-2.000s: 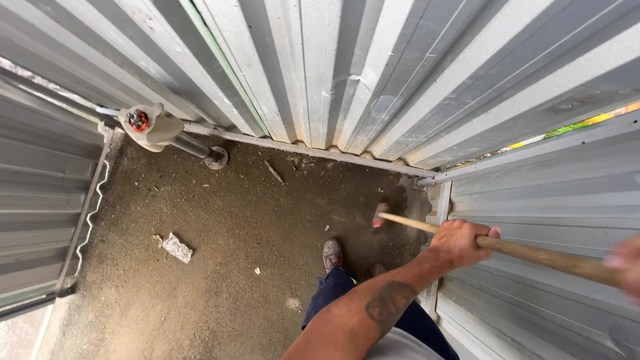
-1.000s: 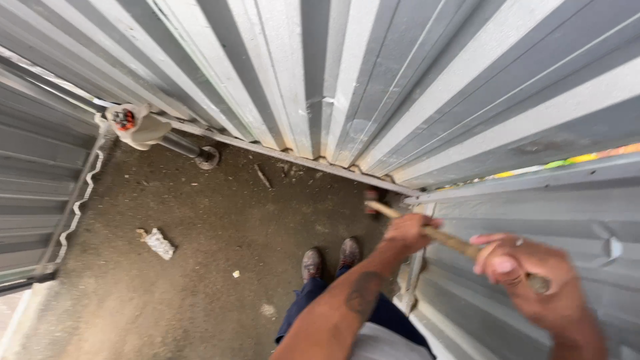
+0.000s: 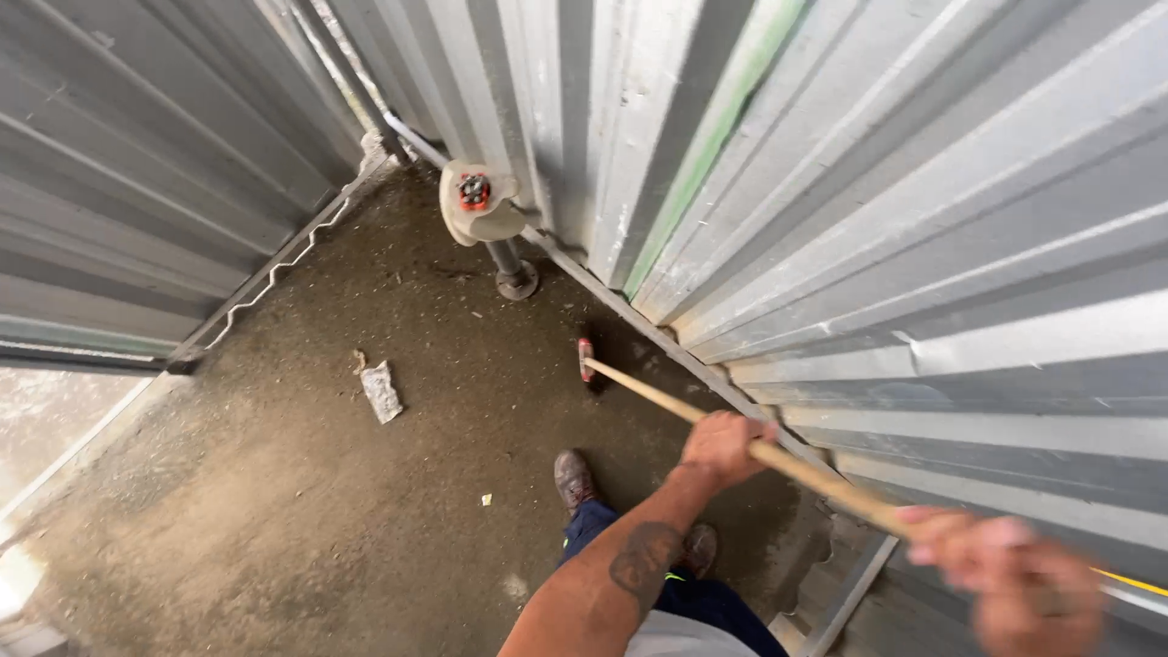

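Note:
A long wooden handle [image 3: 844, 488] runs from the lower right to a small red head [image 3: 585, 359] low over or on the damp concrete floor, beside the foot of the corrugated metal wall. Whether this is a broom or another tool cannot be told. My left hand [image 3: 727, 449], at the end of the tattooed forearm, is closed around the middle of the handle. Closer to me, my blurred right hand [image 3: 1013, 570] grips its upper end. The head lies a little beyond my shoes, with a metal post [image 3: 507, 265] past it.
A pale cover with a red-and-black fitting [image 3: 474, 193] tops the post, near the corrugated metal wall [image 3: 867, 246]. A crumpled whitish packet [image 3: 380, 392] and a small scrap [image 3: 486, 499] lie on the floor. My shoe [image 3: 574, 479] stands near the tool head. A metal rail [image 3: 639, 319] edges the wall.
The red head has moved left along the wall, away from the right corner and nearer the post. My hands, still on the handle, are farther apart than one second ago. The view has turned left.

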